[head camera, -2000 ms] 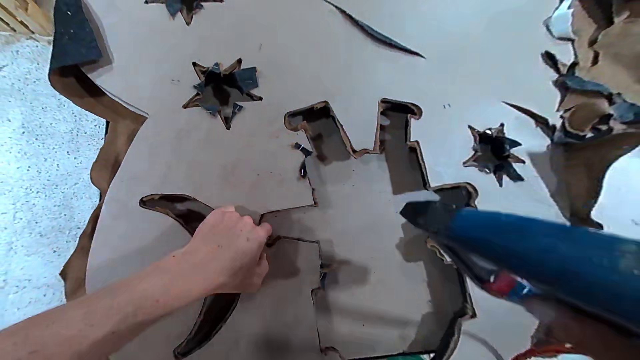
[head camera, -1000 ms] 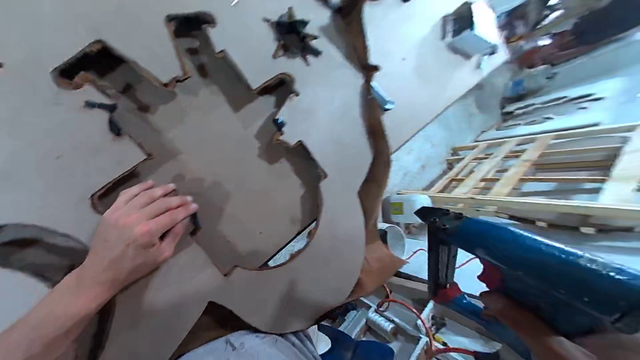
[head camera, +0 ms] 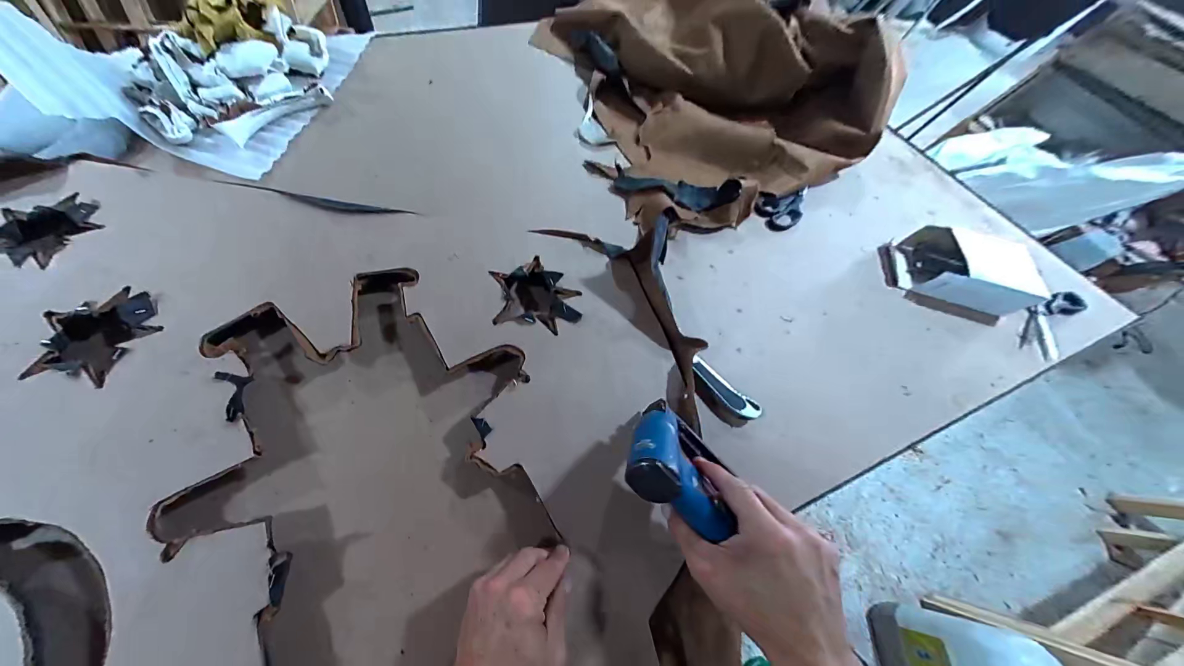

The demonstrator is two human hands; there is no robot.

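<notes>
My right hand (head camera: pixel 768 555) grips a blue pneumatic stapler (head camera: pixel 680 472), held at the right part of a large flat panel (head camera: pixel 814 370). The panel has a stepped cut-out (head camera: pixel 370 462) whose edges are lined with dark and brown material. My left hand (head camera: pixel 518 601) is at the cut-out's right edge, fingertips bunched on the lining; whether they pinch it is unclear. Star-shaped cut-outs with dark flaps lie around it, one (head camera: pixel 536 294) above right and another (head camera: pixel 92 335) at left. A utility knife (head camera: pixel 726 390) rests just beyond the stapler, beside a brown strip of material (head camera: pixel 661 296).
Crumpled brown material (head camera: pixel 740 111) is heaped at the back. An opened small box (head camera: pixel 967 268) and scissors (head camera: pixel 1045 324) sit near the right corner. White scraps (head camera: pixel 231 74) lie at back left. Wooden slats (head camera: pixel 1091 620) and a plastic container (head camera: pixel 953 638) are beyond the panel's lower right edge.
The view has swung widely. The stapler, out over the side by the wooden slats one second ago, is over the panel. My left hand has moved to the cut-out's other side.
</notes>
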